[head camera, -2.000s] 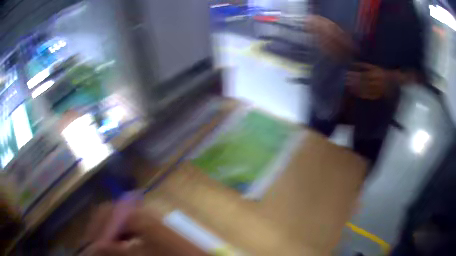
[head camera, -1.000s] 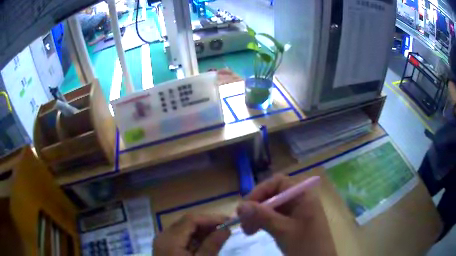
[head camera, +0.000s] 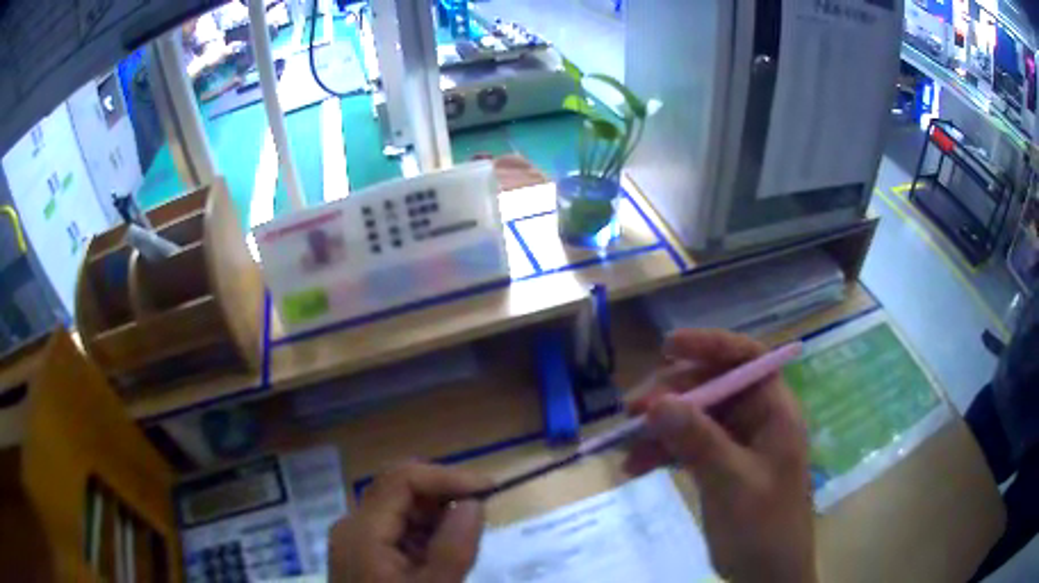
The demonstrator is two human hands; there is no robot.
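Observation:
My right hand is shut on a slim pink pen over the desk. My left hand pinches the lower left end of a thin dark stick. The stick runs in line with the pen and meets its pale front end between my hands; whether they are joined is too blurred to tell. A white printed form lies flat on the desk below my hands, its lower part cut off by the picture's edge.
Calculator at left; wooden organizer, desk sign and potted plant on the ledge. A blue holder stands beyond my hands, papers lie in the shelf, green desk sheet at right. A person's dark clothing shows at the right edge.
My right hand has moved right and up with the pink pen, away from my left hand. The thin dark stick now shows at length between them. More of the form is visible.

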